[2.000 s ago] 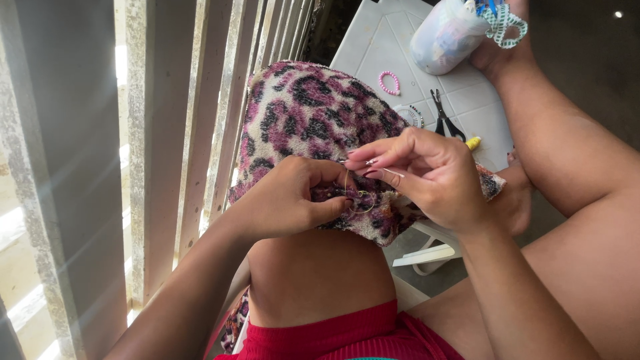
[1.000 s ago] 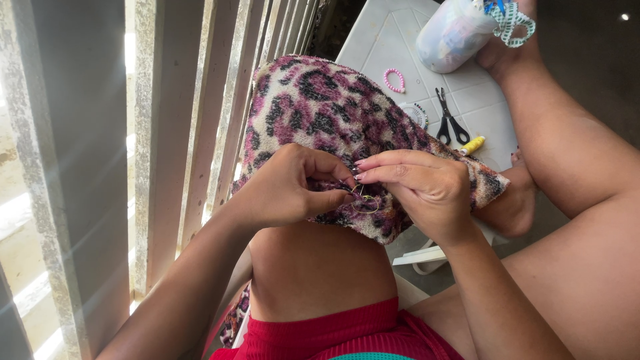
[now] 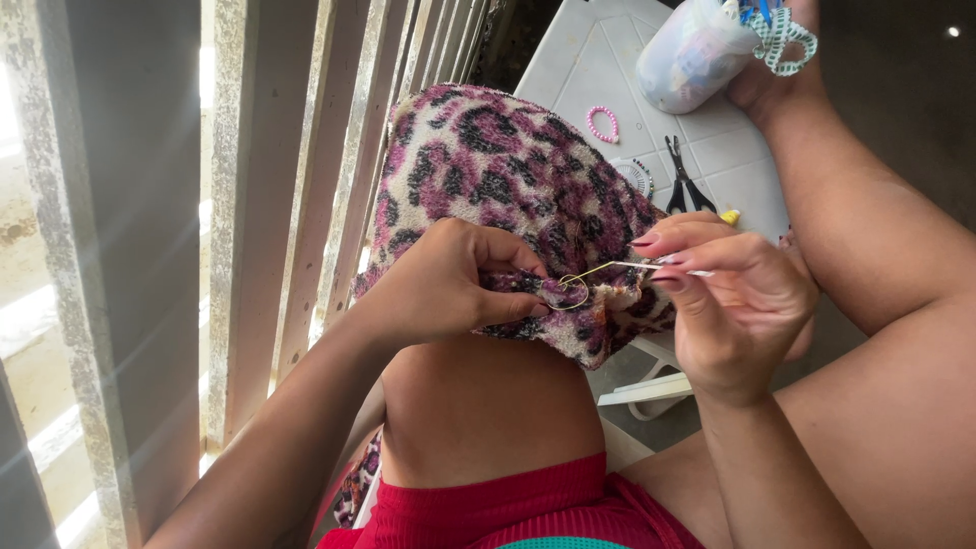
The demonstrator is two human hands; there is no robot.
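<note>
A fuzzy leopard-print cloth (image 3: 488, 160) in purple, black and cream lies over my knee and the edge of a small plastic table. My left hand (image 3: 465, 286) pinches a bunched fold of it between thumb and fingers. Between the thumb and fingertips of my right hand (image 3: 724, 282) is a thin, light hook-like needle (image 3: 637, 265), to the right of that fold. Yellow thread (image 3: 591, 273) runs from the needle's tip to the cloth, where a loose loop of it lies beside my left fingertips.
The white plastic table (image 3: 732, 175) bears black-handled scissors (image 3: 682, 179), a pink bead bracelet (image 3: 602, 124), a wheel of pins (image 3: 634, 175), a yellow spool (image 3: 730, 217) and a filled translucent container (image 3: 690, 57) with a patterned ribbon (image 3: 784, 46). White slats (image 3: 229, 229) stand close on the left.
My right hand has moved to the right, away from my left hand, with the needle, and the thread between them is drawn out straight. My left hand still pinches the cloth.
</note>
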